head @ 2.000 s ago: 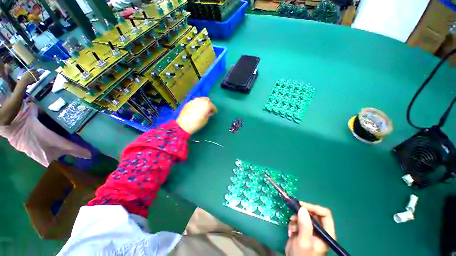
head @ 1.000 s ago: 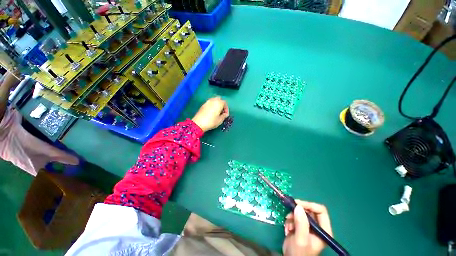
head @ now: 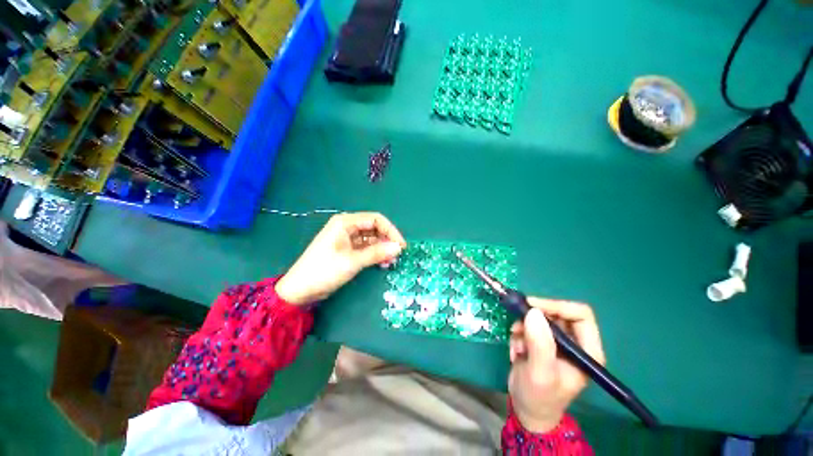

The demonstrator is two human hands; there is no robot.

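A green circuit board panel (head: 437, 298) lies flat on the mat in front of me. My right hand (head: 553, 356) holds a black soldering iron (head: 584, 361) like a pen, its thin tip over the panel's upper middle. My left hand (head: 343, 254) is at the panel's upper left corner, thumb and fingertips pinched together; anything between them is too small to tell. A small pile of dark components (head: 379, 164) lies above my left hand. A thin silvery solder wire (head: 299, 213) runs from the blue bin side to behind my left hand.
A blue bin (head: 267, 134) of yellow-brown boards (head: 209, 80) stands left. A black case (head: 367, 44) and second green panel (head: 481, 85) lie farther back. A round tub (head: 655, 111), black fan (head: 758, 169) and white pieces (head: 733, 276) are right. A cardboard box (head: 116, 365) is below left.
My left hand has moved from beside the component pile to the panel's upper left corner. My right hand still holds the iron over the panel. The view has shifted.
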